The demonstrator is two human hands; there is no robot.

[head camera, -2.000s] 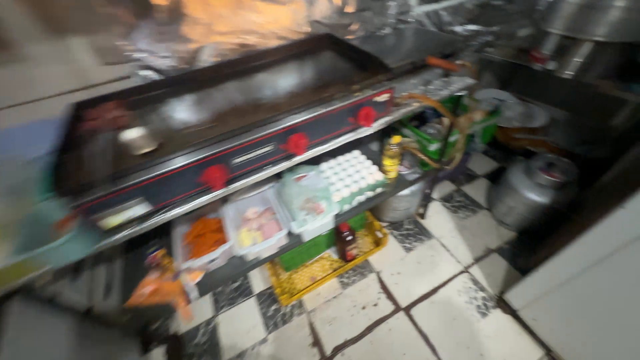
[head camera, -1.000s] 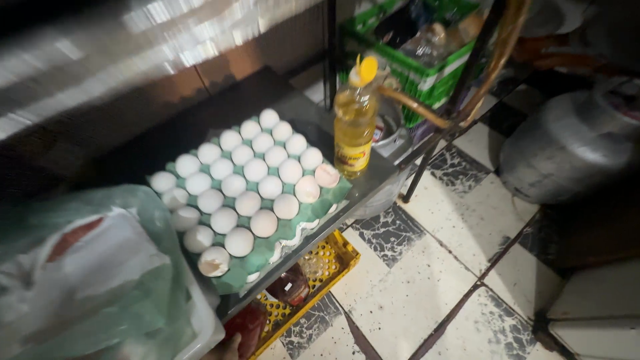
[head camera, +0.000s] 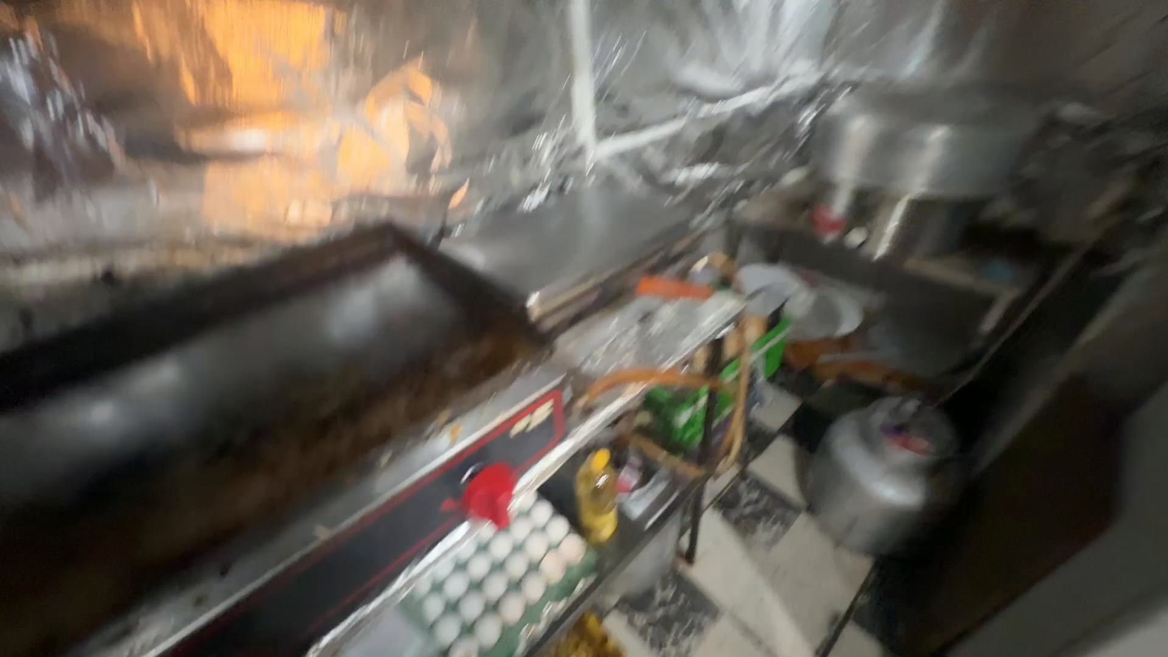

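Note:
Neither of my hands shows in the head view, so what they hold cannot be seen. A flat-top griddle (head camera: 274,411) with a dark, greasy plate fills the left side, blurred by motion. On its front panel is a red control knob (head camera: 489,494). Below the panel, a green tray of white eggs (head camera: 502,579) rests on a dark shelf. Beside the eggs, at the shelf's right part, stands a bottle of yellow oil (head camera: 597,497) with a yellow cap.
A metal gas cylinder (head camera: 881,474) stands on the black and white tiled floor (head camera: 776,575) at right. An orange hose (head camera: 652,376) loops by the shelf's end, near a green crate (head camera: 684,411). A large metal pot (head camera: 922,151) sits at the back right. Foil-like sheeting (head camera: 511,100) covers the wall.
The view has swung up from the egg tray and shelf to the griddle and wall. No object has plainly moved.

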